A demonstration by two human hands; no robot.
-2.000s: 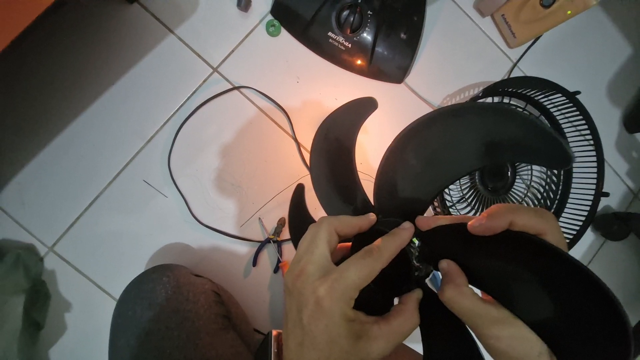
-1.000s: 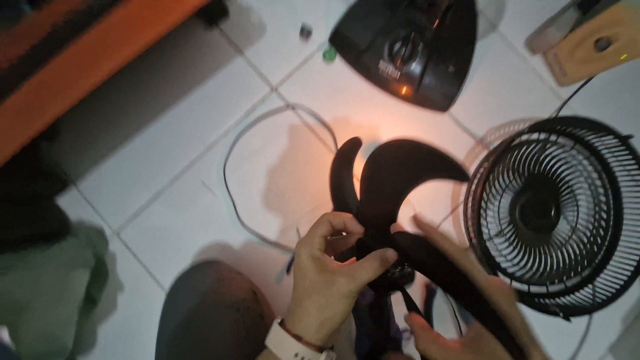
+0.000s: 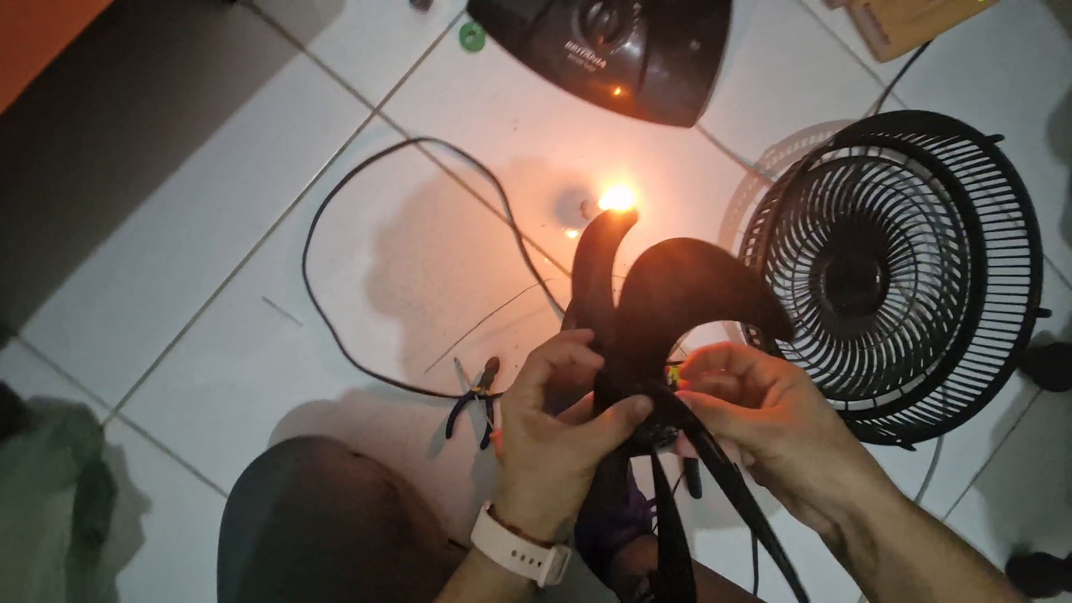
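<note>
My left hand (image 3: 565, 419), with a white watch strap (image 3: 519, 544) at the wrist, grips the hub of a black plastic fan blade (image 3: 687, 285), its thumb pressed on the hub. Several curved blades spread from that hub, some upward and some down toward my legs. My right hand (image 3: 754, 402) is at the hub's right side, thumb and forefinger pinched close to a small yellow-and-green item (image 3: 673, 374), mostly hidden. Whether those fingers hold the item or the blade's edge is unclear. Pliers with dark blue handles (image 3: 476, 402) lie on the floor left of my left hand.
A black fan grille (image 3: 892, 280) lies on the tiles at right. The black fan base (image 3: 653, 59) is at the top, near a green ring (image 3: 472, 37). A lit flame or lamp (image 3: 618, 198) glows by a blade tip. A black cable (image 3: 314, 276) loops at left; a yellowish box (image 3: 913, 25) is top right.
The fan blade has turned in my hands, and its lower blades now appear nearly edge-on. My right hand has moved to the hub's side. A bright light shows beyond the blade tip.
</note>
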